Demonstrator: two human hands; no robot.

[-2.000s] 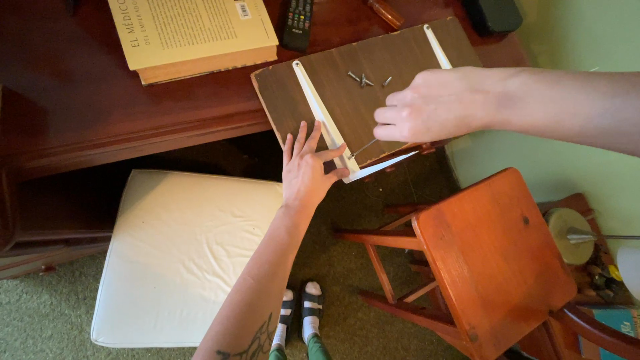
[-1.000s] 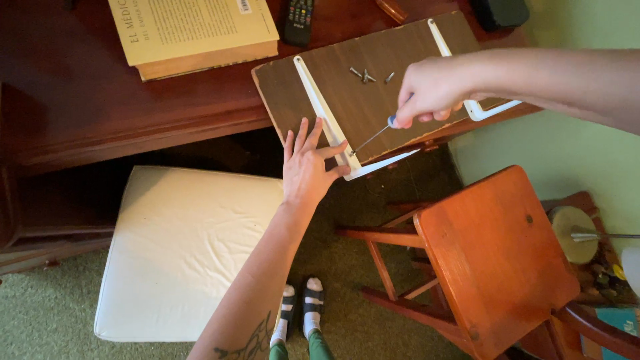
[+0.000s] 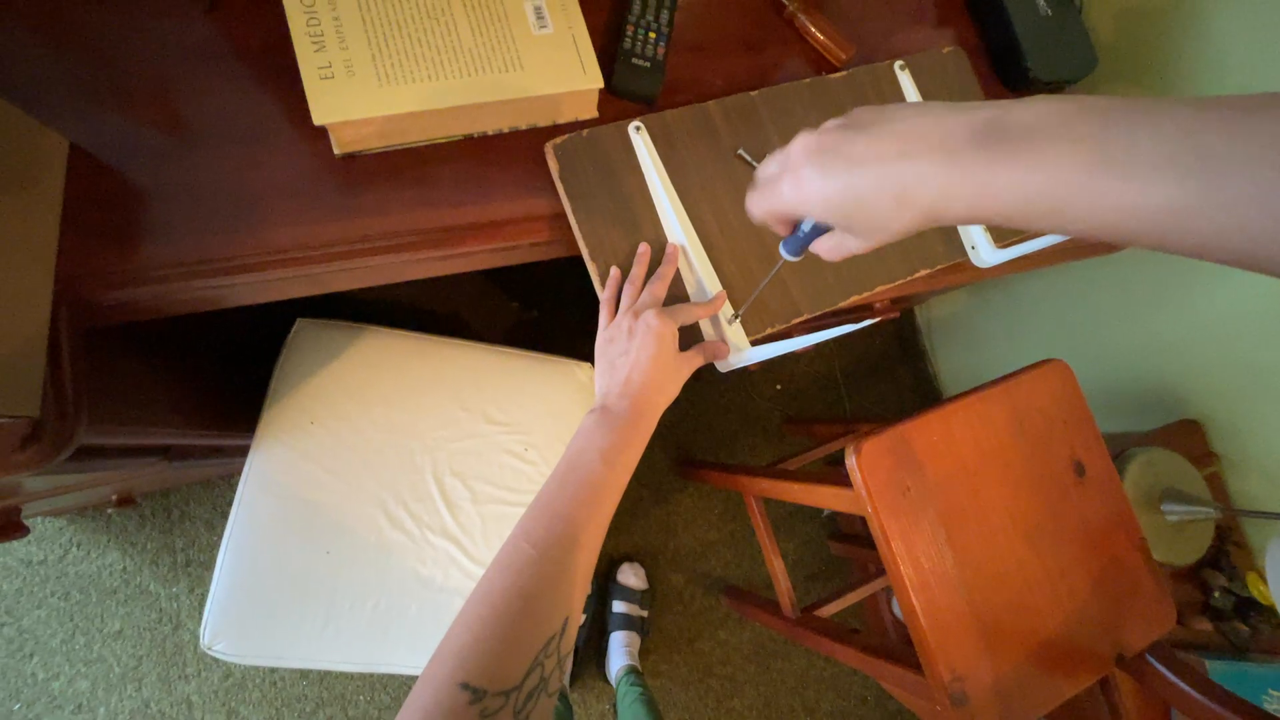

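Observation:
A dark brown wooden board (image 3: pixel 700 160) lies on the desk, its near edge reaching over the desk's edge. Two white metal shelf brackets lie across it, the left one (image 3: pixel 675 215) and the right one (image 3: pixel 985 245). My left hand (image 3: pixel 645 340) presses on the lower end of the left bracket, thumb and forefinger on either side of a screw (image 3: pixel 735 318). In my right hand (image 3: pixel 840 185) is a screwdriver with a blue handle (image 3: pixel 803 240), its tip at that screw. A loose screw (image 3: pixel 746 157) shows beside my right hand, which covers part of the board.
On the desk (image 3: pixel 400 220) are a thick yellow book (image 3: pixel 450 60), a black remote control (image 3: pixel 643 45), an amber-handled tool (image 3: pixel 820 32) and a black case (image 3: pixel 1030 40). A white cushioned seat (image 3: pixel 390 500) and an orange wooden stool (image 3: pixel 1010 530) stand below.
My right hand has moved away from the left bracket's end, then back left over the board, covering most of the loose screws. My left hand has stayed on the bracket.

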